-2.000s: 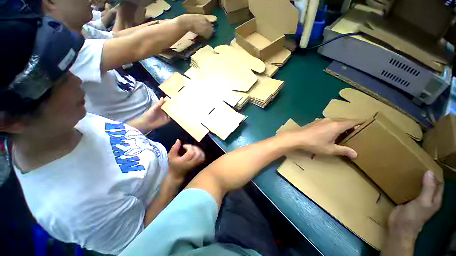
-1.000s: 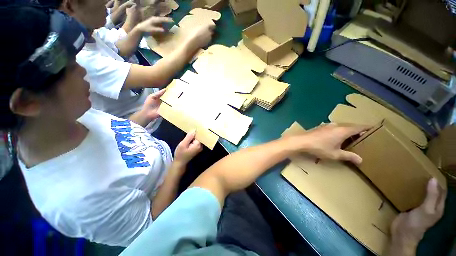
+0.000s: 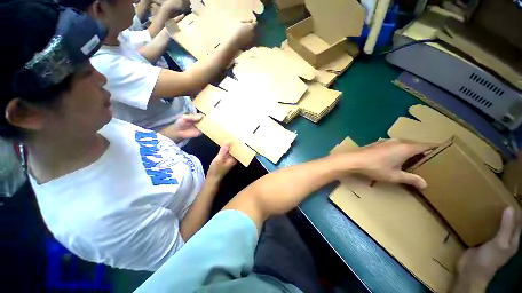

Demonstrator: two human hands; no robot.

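Observation:
A tan folded box (image 3: pixel 466 191) sits tilted at the right, on top of a flat die-cut blank (image 3: pixel 389 220) with short dark slots. My left hand (image 3: pixel 395 163) holds the box at its far left end, thumb on the near edge and fingers partly hidden behind it. My right hand (image 3: pixel 489 254) holds its near right end, thumb up along the box and other fingers hidden. The box's inside does not show. Rounded flaps of a blank (image 3: pixel 452 131) stick out behind the box.
A seated person (image 3: pixel 109 189) at my left holds a flat blank (image 3: pixel 246 123). A stack of blanks (image 3: pixel 320 102) and an open-lid box (image 3: pixel 323 43) stand beyond. A grey vented case (image 3: pixel 463 74) is at the back right. More workers sit farther left.
The view has shifted slightly, so things sit farther right. My hands keep the same hold on the box. The neighbour's right-side hand has come onto the blank since the earliest frame.

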